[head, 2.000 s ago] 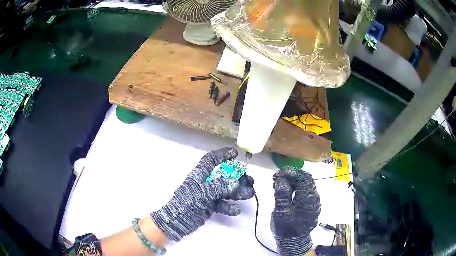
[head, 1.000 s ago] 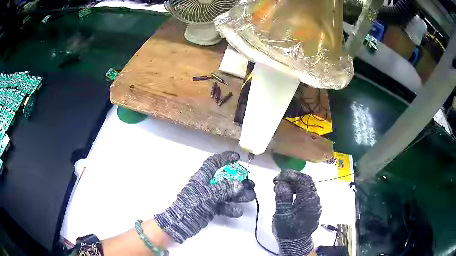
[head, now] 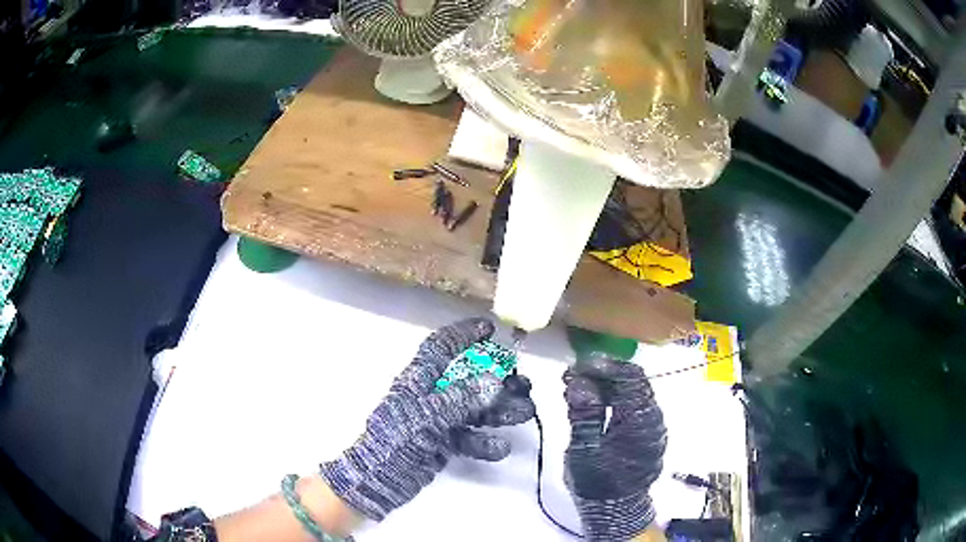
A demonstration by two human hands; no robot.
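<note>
My left hand (head: 429,423), in a mottled grey knit glove, holds a small green-and-white circuit board (head: 478,365) just below the tip of the white column (head: 554,238). A black cable (head: 540,466) runs down from the board's right side, by my left fingertips, over the white sheet. My right hand (head: 614,445), in the same kind of glove, is to the right with thumb and fingers pinched on a thin solder wire (head: 699,368) that runs off to the right. The contact between the board and the dark tip is too small to tell.
A wooden stand (head: 350,159) on green feet is behind my hands, with small black cylindrical parts (head: 443,201) on it. A plastic-wrapped hood (head: 604,85) hangs above. A fan (head: 413,32) stands at the back. Green boards (head: 32,222) lie left; a grey post (head: 869,244) slants at right.
The whole view has shifted slightly. A small board has come to lie at the left of the stand. My right hand has moved slightly closer to my left hand, which keeps holding the board.
</note>
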